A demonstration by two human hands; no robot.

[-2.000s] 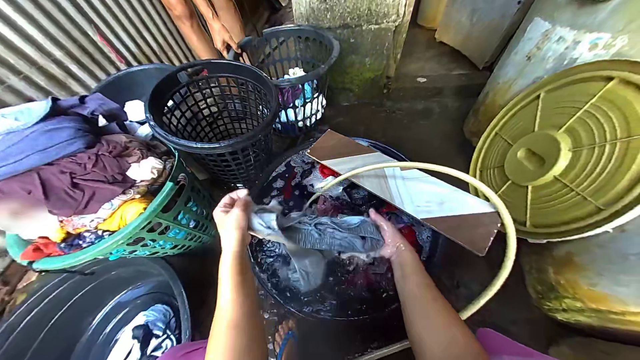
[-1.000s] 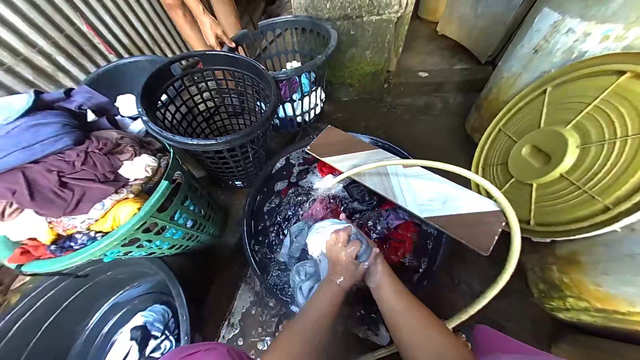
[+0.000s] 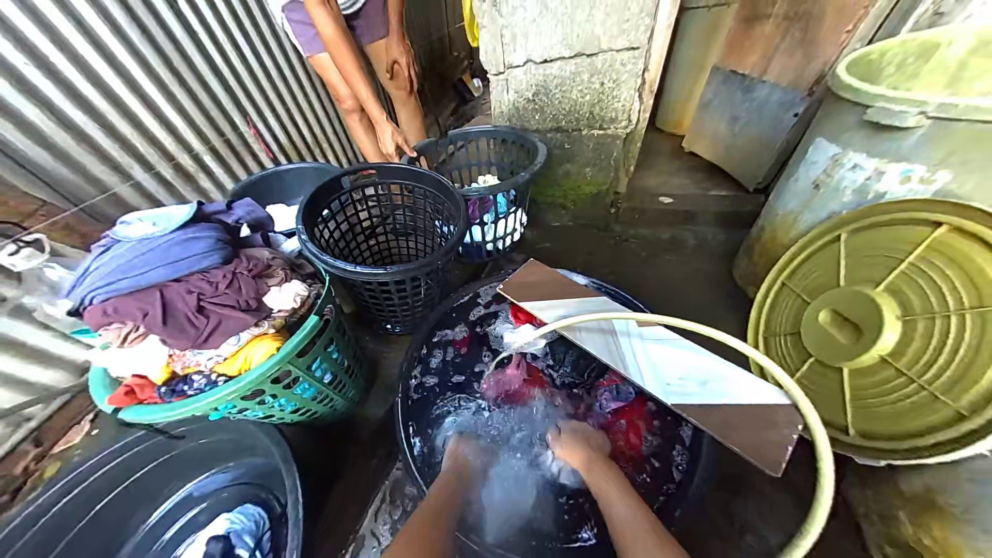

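Observation:
Both my hands are in a black tub (image 3: 411, 372) of water and wet clothes. My right hand (image 3: 580, 448) is closed on a pale grey garment (image 3: 564, 470) that is blurred by motion and splashing water. My left hand (image 3: 465, 457) is at the water to its left, blurred, and its fingers are hidden by the splash. Beyond my hands, red and pink clothes (image 3: 521, 381) float in the tub. A pale hose (image 3: 666, 319) arches over the right side and ends among the clothes. A brown and white board (image 3: 651, 356) lies across the tub's right rim.
A green basket (image 3: 310, 356) heaped with clothes stands left, above a black tub (image 3: 291, 473) with a garment inside. Black laundry baskets (image 3: 387, 267) (image 3: 535, 163) stand behind. A person (image 3: 364, 85) touches the rear one. A large yellow-green lid (image 3: 930, 333) leans against a container at right.
The hands, together on the grey garment a second ago, are now apart in the splashing water. The view has tilted up, showing more of the other person.

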